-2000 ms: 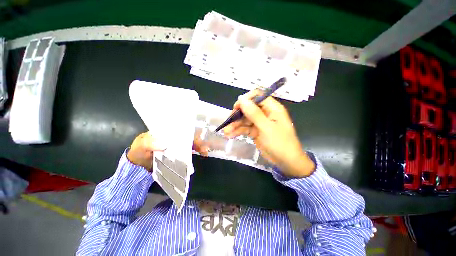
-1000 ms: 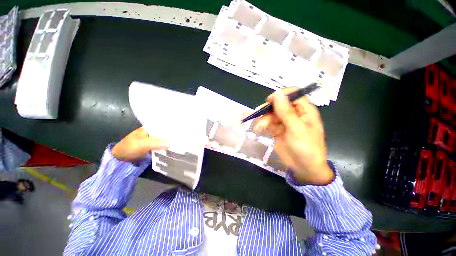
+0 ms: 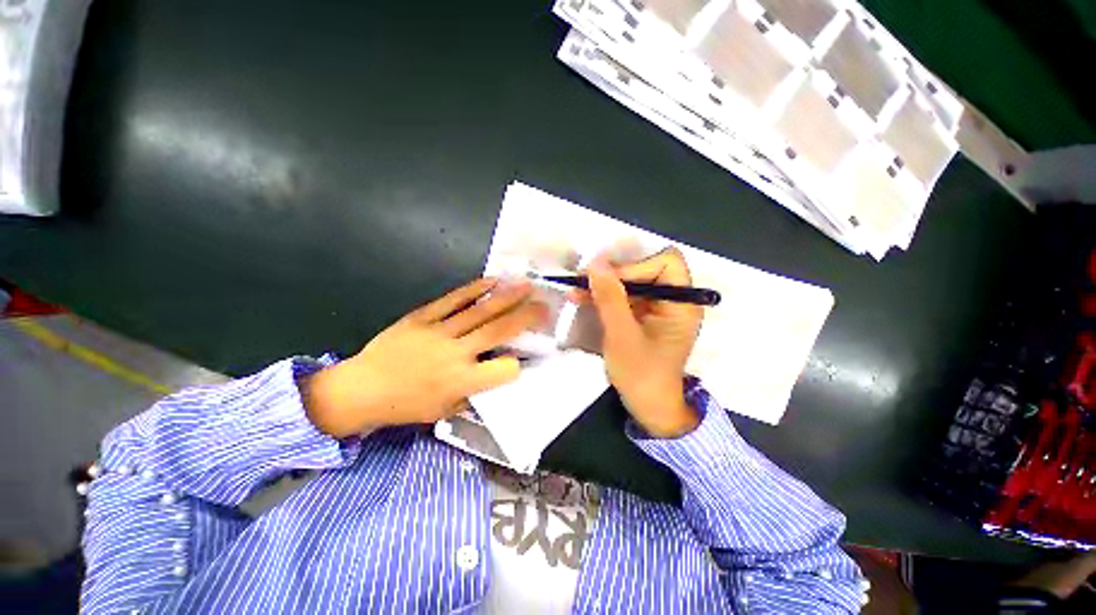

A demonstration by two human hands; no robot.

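Observation:
The die-cut part sheet lies flat on the dark green bench in front of me, its squares partly hidden by my hands. My right hand holds the black tweezers like a pen, their tip on the sheet's left part, near my left fingertips. My left hand lies palm down, fingers spread over the sheet's left end. The release liner sheet, blank white side showing, lies folded under and below my left hand; whether that hand grips it is hidden. No small piece is discernible at the tip.
A fanned stack of part sheets lies at the upper right. A thick whitish stack is cut off at the upper left. Black trays with red parts stand at the right edge. Grey floor shows at the lower left.
My left hand has moved from holding up the liner onto the part sheet, and the liner has dropped low. The tweezers' tip has moved left on the sheet. The view has shifted closer.

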